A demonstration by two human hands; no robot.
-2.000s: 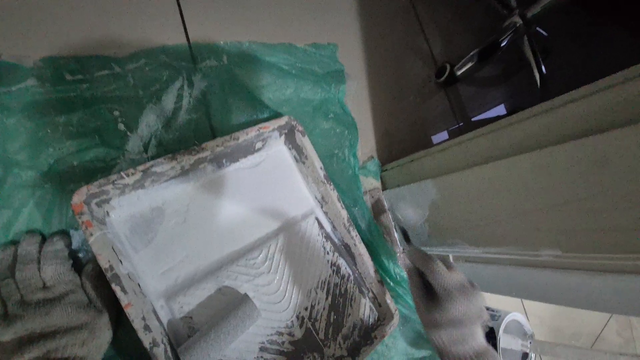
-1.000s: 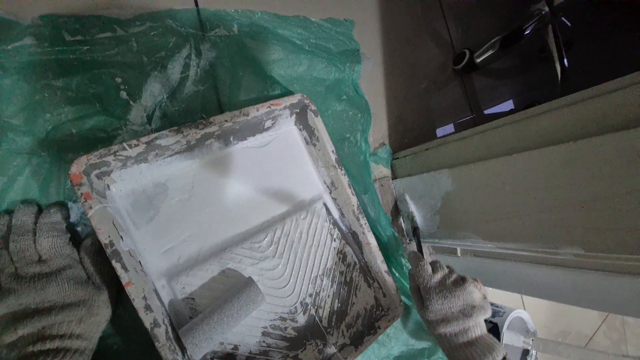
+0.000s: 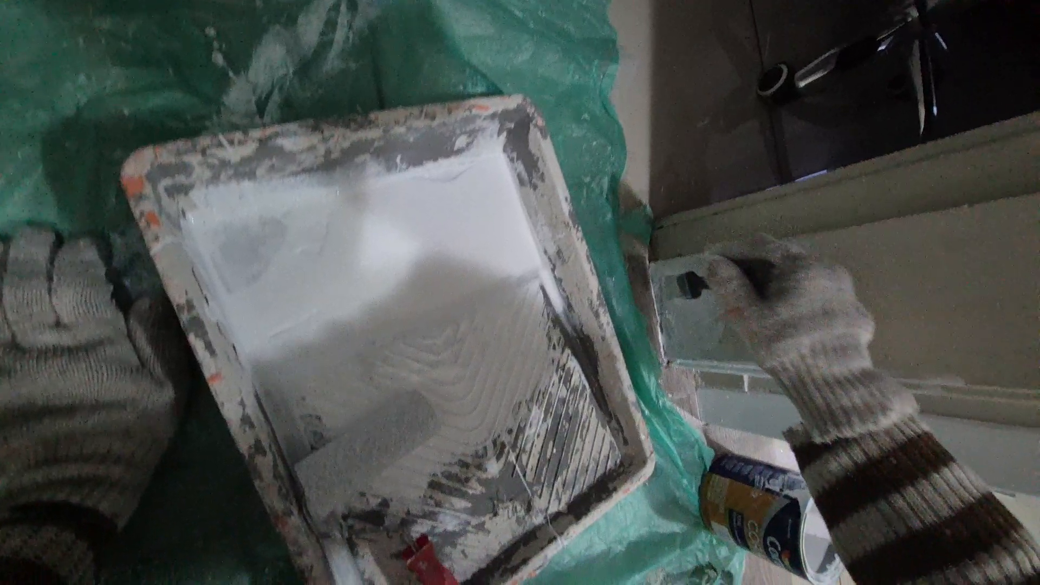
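Observation:
My right hand, in a knitted work glove, is closed on a small paintbrush whose dark part shows against the painted lower panel. My left hand, gloved too, rests with fingers spread and nothing in it, on the green plastic sheet left of the tray. Between my hands lies a paint-crusted roller tray holding white paint. A paint roller rests on its ribbed slope, with a red piece near the tray's lower edge.
Green plastic sheeting covers the floor under and around the tray. A paint can lies or tilts beside my right forearm. Beyond the panel's ledge, a metal chair base with a caster stands at the upper right.
My right hand has moved up along the panel with the brush, nearer its left end. My left hand stays beside the tray. The roller remains in the tray.

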